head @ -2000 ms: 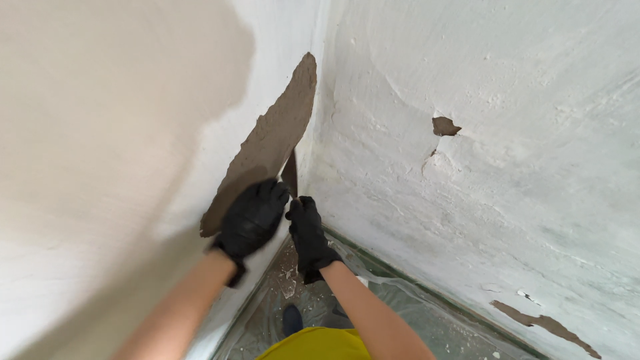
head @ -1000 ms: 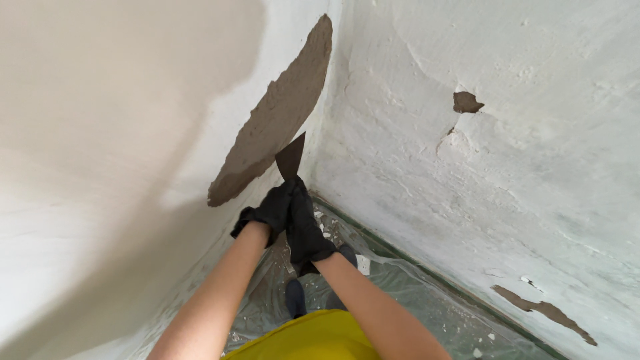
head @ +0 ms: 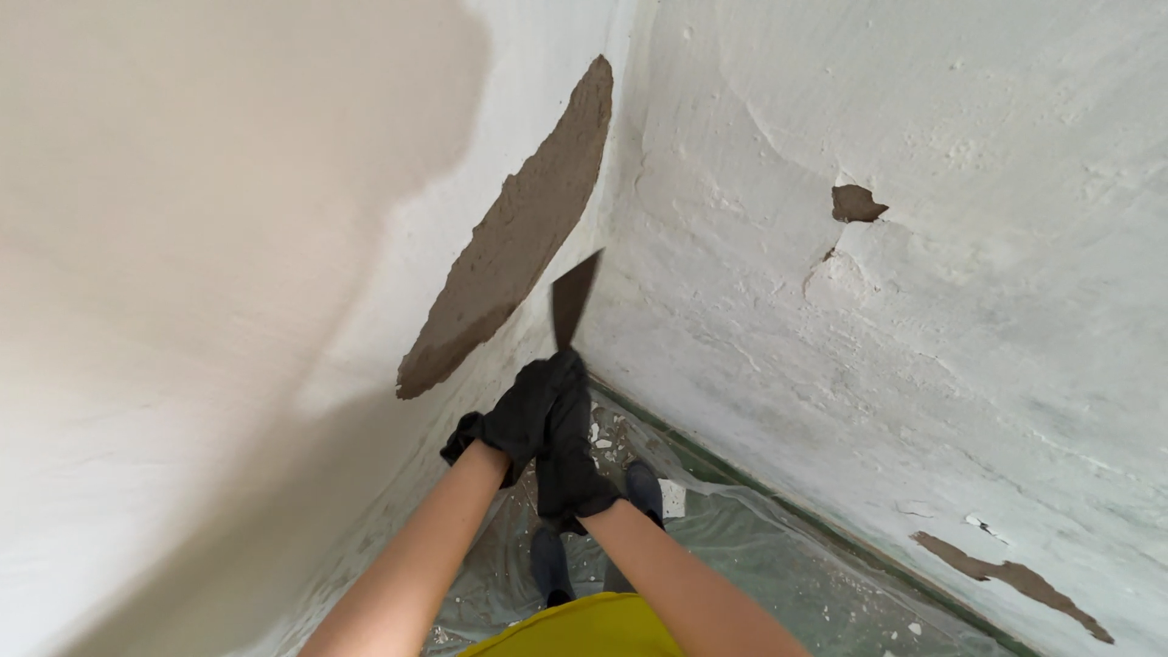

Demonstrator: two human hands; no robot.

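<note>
A putty knife [head: 574, 297] with a dark flat blade points up from my two black-gloved hands, near the corner where two walls meet. My right hand [head: 568, 447] is closed round its handle, which the gloves hide. My left hand [head: 525, 411] is pressed against the right one from the left side and also wraps the handle. Up and to the left of the blade, a long bare brown patch [head: 516, 242] shows on the left wall, with white paint or plaster round it. A narrow white strip lies between patch and corner.
The right wall [head: 730, 274] is rough and white, with a small bare patch [head: 856, 203] and a longer one [head: 1022, 579] low down. Plastic sheeting [head: 757, 557] covers the floor, strewn with white flakes. My dark shoes [head: 550, 561] stand on it, beside the wall's green lower edge.
Two seconds ago my left hand was higher, over the lower part of the brown patch, with the hands apart. Both hands have since come together below the blade, which now stands clear in view.
</note>
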